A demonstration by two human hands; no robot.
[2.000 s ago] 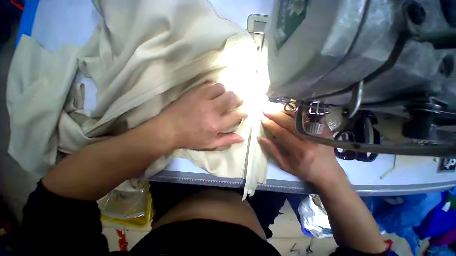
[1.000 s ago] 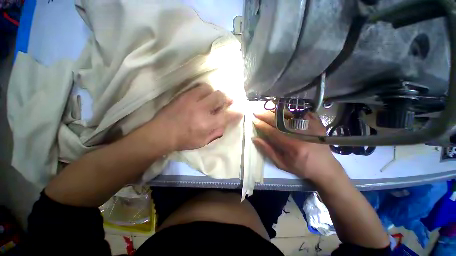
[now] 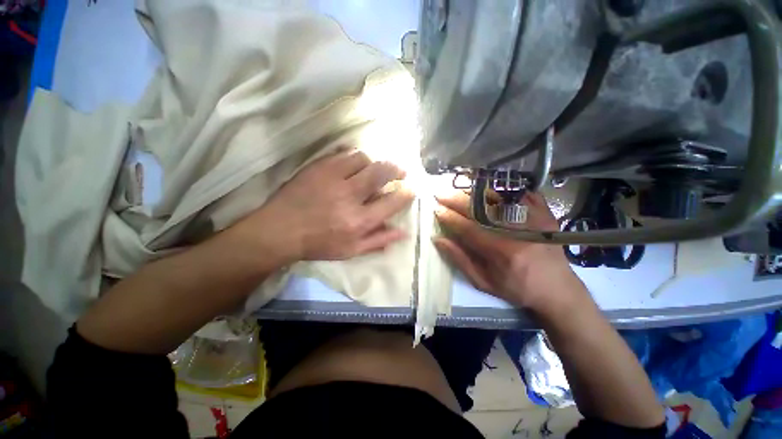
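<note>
The beige garment lies in folds on the table, left of the needle area. Its narrow folded edge strip runs from the lamp glare over the table's front edge. My left hand presses and holds the garment with fingertips left of the strip. My right hand holds the strip's right side by the fingertips, partly hidden behind the machine's curved bar. The industrial sewing machine's head fills the upper right. Glare hides the needle and presser foot.
Black-handled scissors lie right of my right hand. A round ridged knob sits inside the curved bar. The ribbed table edge crosses in front of my body. Below are a yellow-rimmed basket and blue plastic bags.
The machine head fills more of the view and sits further left than at first. My left fingers have shifted and spread slightly on the cloth. The right hand keeps nearly the same place.
</note>
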